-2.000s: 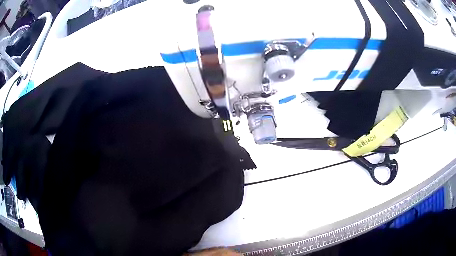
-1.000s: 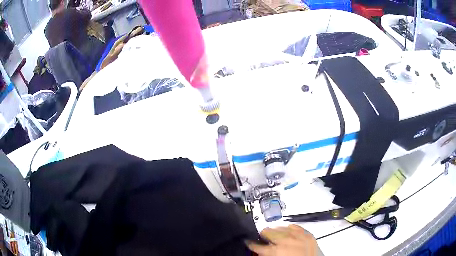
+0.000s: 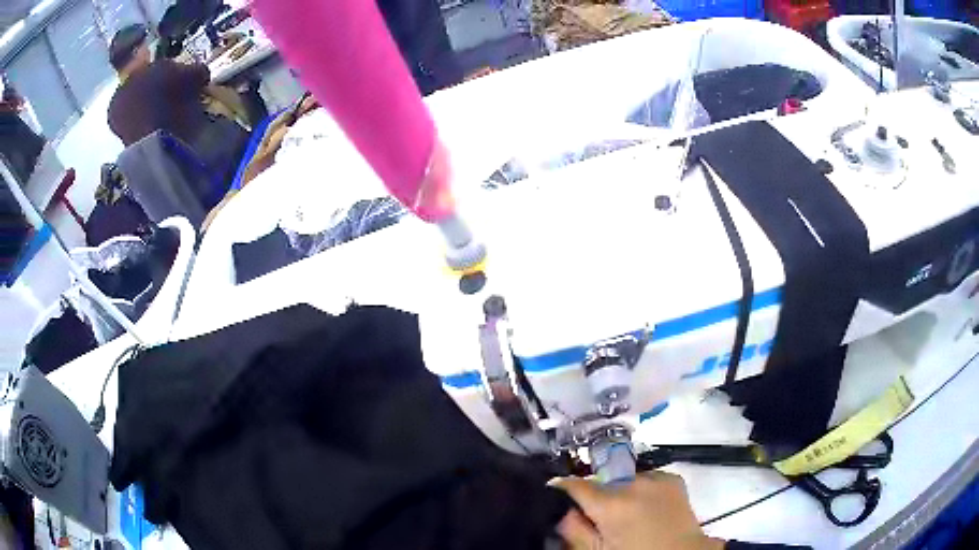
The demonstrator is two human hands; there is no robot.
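A black garment piece lies bunched on the table left of and under the needle area of the white sewing machine. My right hand is at the lower middle, just below the needle area, with its fingers on the cloth's right edge, gripping it. The presser foot is mostly hidden behind the fingers and cloth. My left hand is not in view. Black shears lie right of my hand, with a pale yellow printed strip across their handles.
Black bands drape over the machine. A pink cone stands above the head. A grey fan-like box is at the left. A white trough with plastic and dark cloth runs behind. A seated person is at far left.
The view has tilted up. My right hand has come up from the bottom edge to the cloth beside the needle area. The cloth's lower right part has shifted and bunched.
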